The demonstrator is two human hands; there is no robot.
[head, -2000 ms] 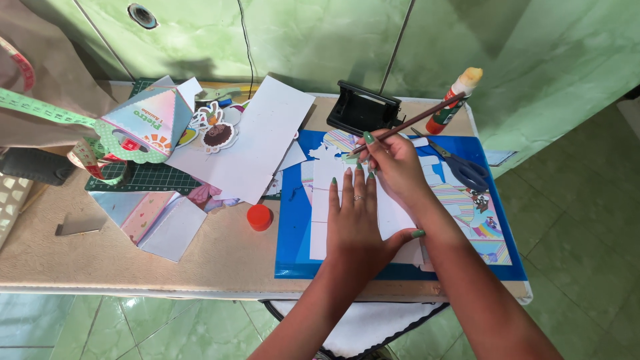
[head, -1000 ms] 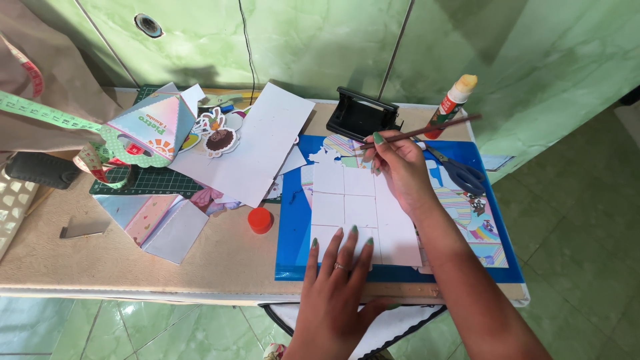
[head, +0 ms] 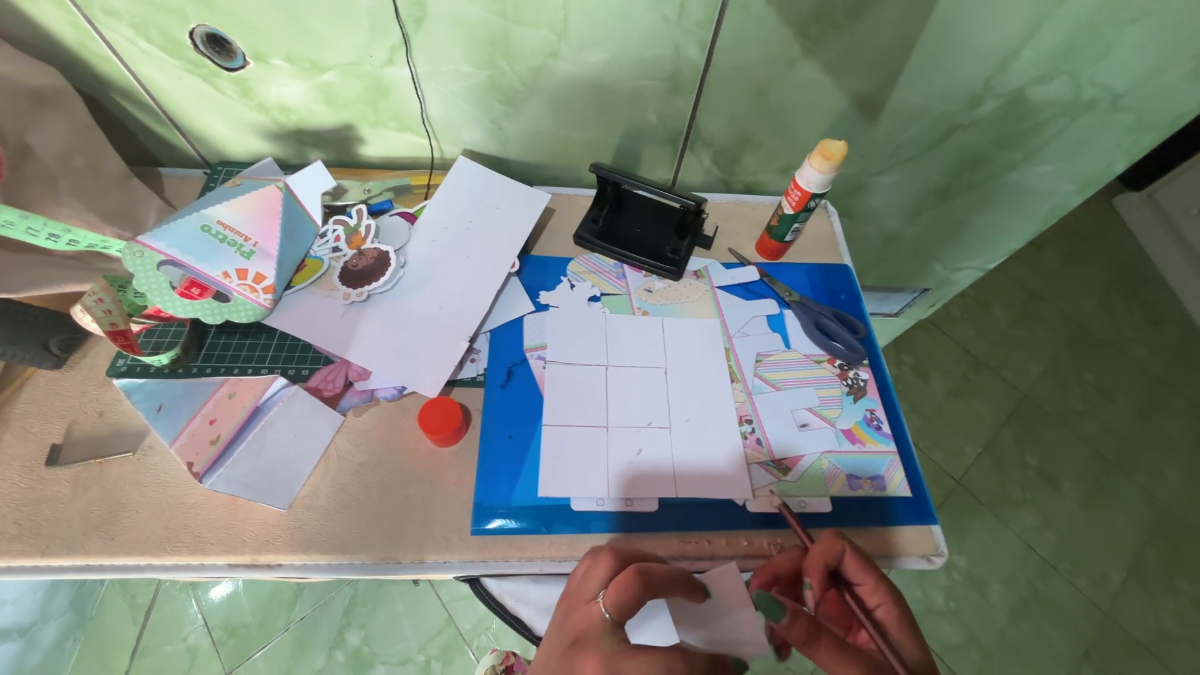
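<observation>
Near the bottom of the head view, my left hand grips a small white paper piece beyond the table's front edge. My right hand touches that piece's right side with its fingertips and holds a dark pencil slanting across the palm. Above the hands, a white sheet with ruled lines forming a grid lies on a blue board. Printed paper cutouts lie beside and partly under the sheet. Scissors with blue-grey handles rest on the board's upper right.
A black hole punch and an uncapped glue stick stand behind the board. Its red cap is left of it. Farther left are a folded paper box, a white sheet, a green cutting mat and a tape measure.
Both hands have moved off the ruled sheet toward me, past the front edge. The small paper piece now shows between them, and the pencil is still in my right hand.
</observation>
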